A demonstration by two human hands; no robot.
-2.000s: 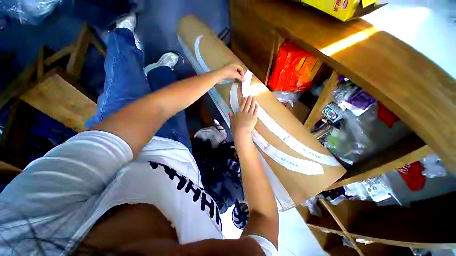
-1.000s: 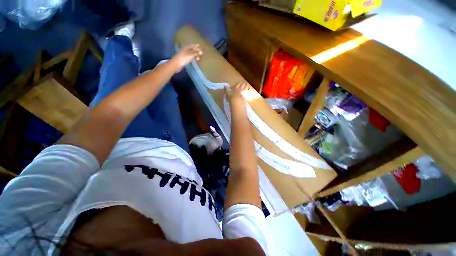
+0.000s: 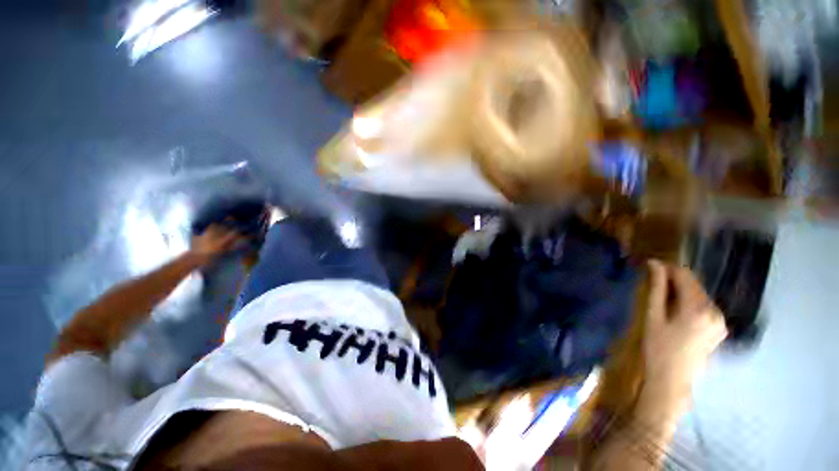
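Observation:
The whole view is blurred. The brown paper roll (image 3: 543,101) lies at the upper centre, its thick hollow end turned towards me. A pale, whitish area shows along its side, but single paper strips cannot be made out. My left hand (image 3: 216,242) is at the left, beside a dark shape, away from the roll; whether it holds anything is unclear. My right hand (image 3: 681,317) is at the right, fingers bent, at a brown wooden edge (image 3: 635,368). It is apart from the roll, and its grip cannot be told.
Dark fabric (image 3: 543,304) is heaped right of my lap. A white and blue item (image 3: 552,414) lies below it. An orange-red item (image 3: 428,28) and blurred shelf contents (image 3: 662,92) are at the top. Clear plastic (image 3: 152,225) is at the left.
The view has swung and blurred. Both hands have left the roll and moved far apart, left hand to the left, right hand to the right. The roll's hollow end now shows.

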